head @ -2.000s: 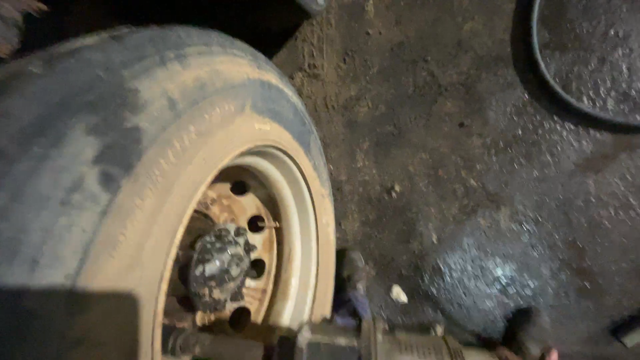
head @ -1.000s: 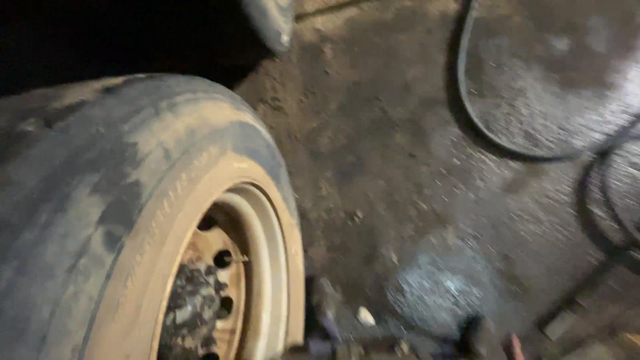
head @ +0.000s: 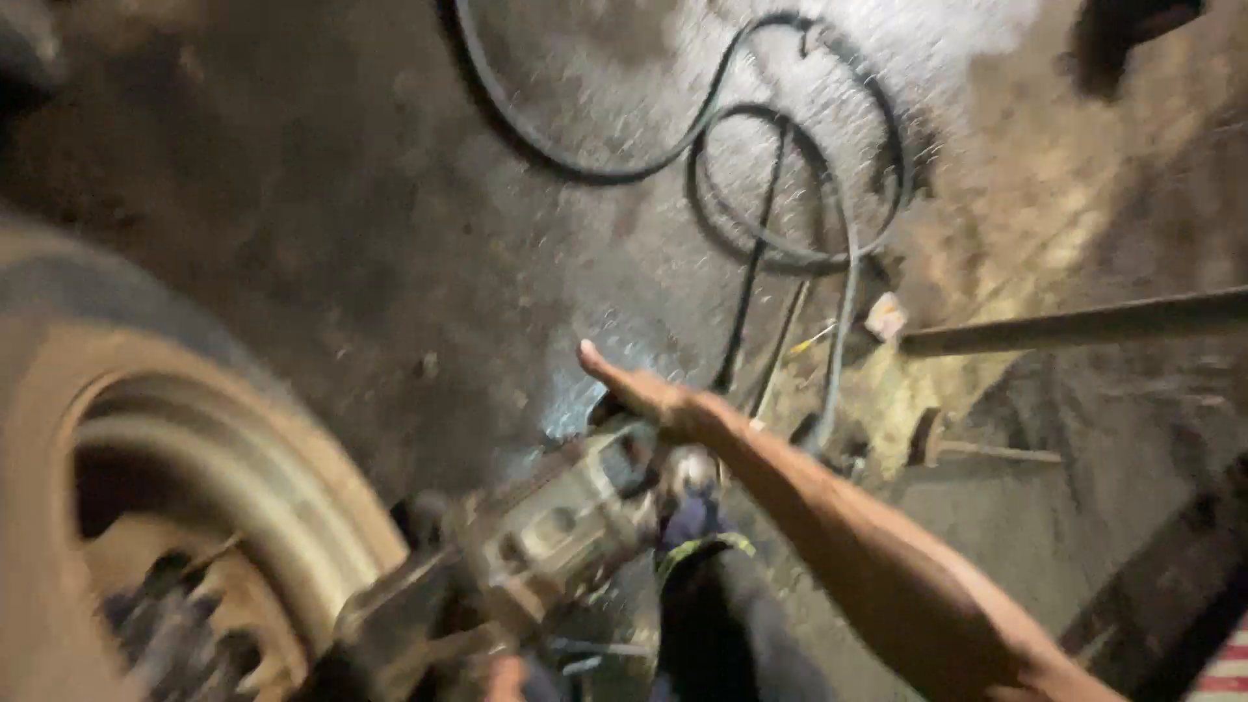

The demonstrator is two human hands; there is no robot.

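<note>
A large metal impact wrench (head: 556, 526) lies diagonally across the lower middle, its front end near the wheel. My right hand (head: 653, 400) is at the wrench's rear handle, one digit sticking out to the upper left; the other fingers are hidden. A blurred bit of my left hand (head: 505, 678) shows at the bottom edge, beside the wrench's front part; its grip is hidden. At the left stands a large tire (head: 185, 331) on a dusty steel rim (head: 224, 487), with a dark, greasy hub (head: 166, 624) inside it.
A looped air hose (head: 604, 175) lies on the wet, dirty floor, crossed by a thin dark bar (head: 756, 263). A long metal bar (head: 1082, 322) and a T-shaped piece (head: 931, 439) are at the right. My trousered leg (head: 721, 604) stands below the wrench.
The view has swung right, away from the wheel. The wrench now points diagonally instead of lying level along the bottom, and my right forearm has come into view.
</note>
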